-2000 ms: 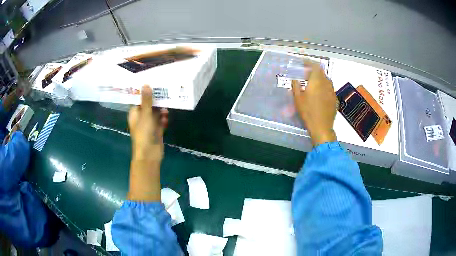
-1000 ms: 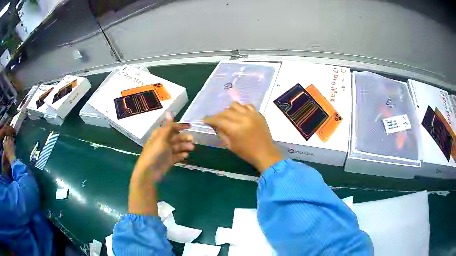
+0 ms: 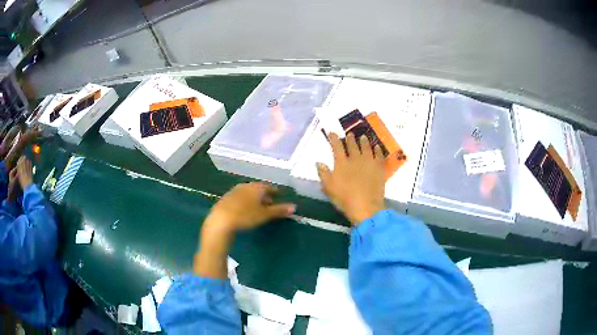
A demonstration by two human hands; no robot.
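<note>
My right hand (image 3: 353, 171) lies with spread fingers on a white box lid (image 3: 399, 108) printed with a dark and an orange device. It hides part of the picture. My left hand (image 3: 247, 211) is over the green surface in front of the boxes, thumb out and fingers bent, with nothing visible in it. An open box base (image 3: 262, 124) with a frosted cover stands left of that lid; no label shows on it. Another box base (image 3: 461, 141) stands to the right, with a white barcode label (image 3: 484, 161) on its cover.
A closed box (image 3: 171, 124) sits angled at left, with smaller boxes (image 3: 84, 110) beyond. Another lid (image 3: 553, 176) is at far right. Blank paper scraps (image 3: 262, 304) and white sheets (image 3: 517, 294) lie near me. A coworker's blue sleeve (image 3: 29, 229) is at left. A grey metal wall (image 3: 393, 39) runs behind.
My left hand has let go of the lid it held at left; that lid now rests there. My right hand has gone from the base with a label onto the lid. The boxes at right sit further left.
</note>
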